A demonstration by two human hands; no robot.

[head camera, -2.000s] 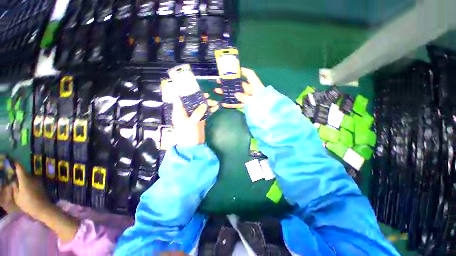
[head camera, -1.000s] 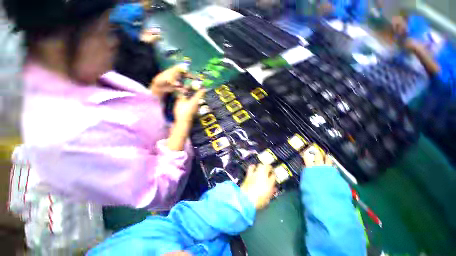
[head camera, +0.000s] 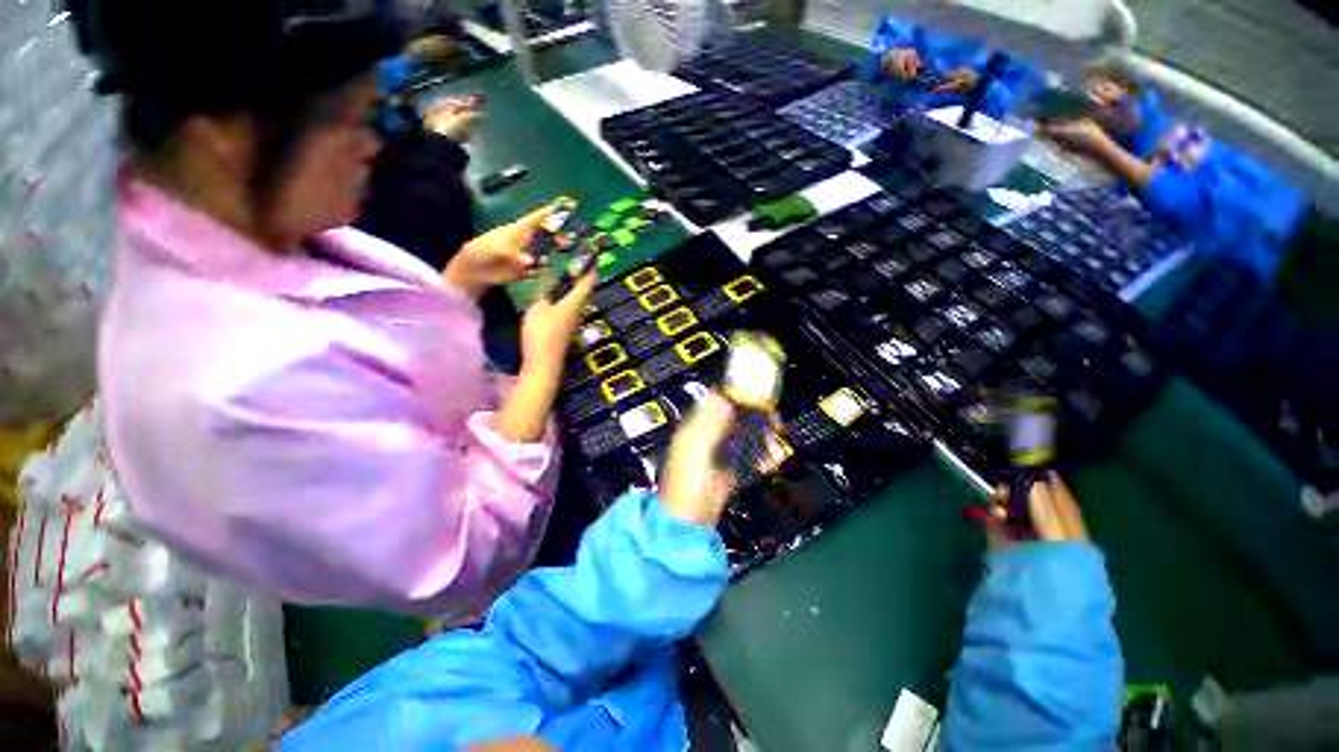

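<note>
My left hand (head camera: 702, 453) holds a keypad phone (head camera: 753, 376) above the near phone tray; its screen glows white inside a yellow frame. My right hand (head camera: 1040, 507) holds another keypad phone (head camera: 1031, 435) upright over the green bench, right of the trays; its screen is pale and the phone is blurred. The near black phone tray (head camera: 822, 478) holds several face-up phones with yellow frames. One phone with a lit screen (head camera: 844, 407) lies in it, between my hands. A small red tip, perhaps a pen, shows beside my right hand.
A person in a pink smock (head camera: 323, 397) sits at left, holding phones, near green batteries (head camera: 624, 221). A second tray (head camera: 940, 294) of dark phones lies beyond. People in blue work across the bench. A white battery or card (head camera: 909, 723) lies at the bottom edge.
The view has swung left and up since the first frame. Since the second, my left hand has lifted a phone from the tray area, and my right hand has moved right, off the tray, with a phone.
</note>
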